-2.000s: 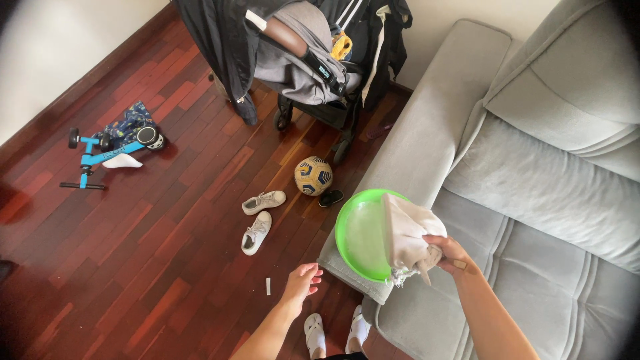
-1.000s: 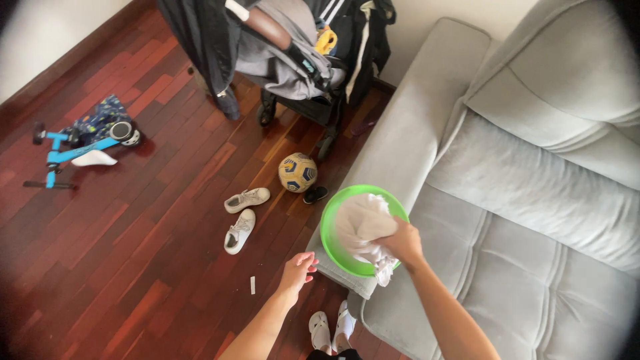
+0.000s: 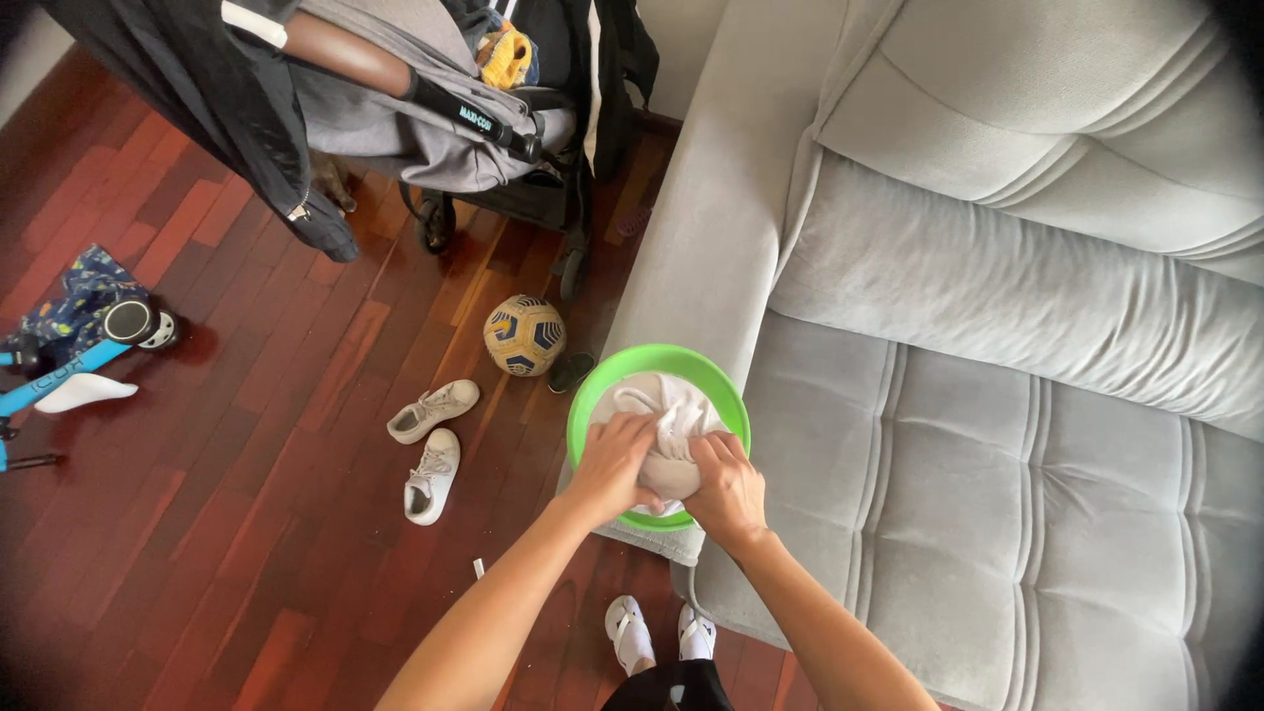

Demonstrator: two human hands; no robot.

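A bright green round basin rests on the front end of the grey sofa's armrest. Bunched white cloth lies inside it, with cloudy liquid that seems to show around the cloth. My left hand grips the cloth from the left, its fingers curled over the bundle. From the right, my right hand holds the same bundle, knuckles up. Part of the cloth stays hidden under my fingers.
The grey sofa fills the right side. A soccer ball, white sneakers and a dark shoe lie on the wooden floor. Behind them stands a stroller; a blue balance bike lies at the far left.
My left hand has moved from beside the basin onto the cloth. The cloth, earlier lifted by my right hand at the basin's right side, is now bunched inside, held by both hands.
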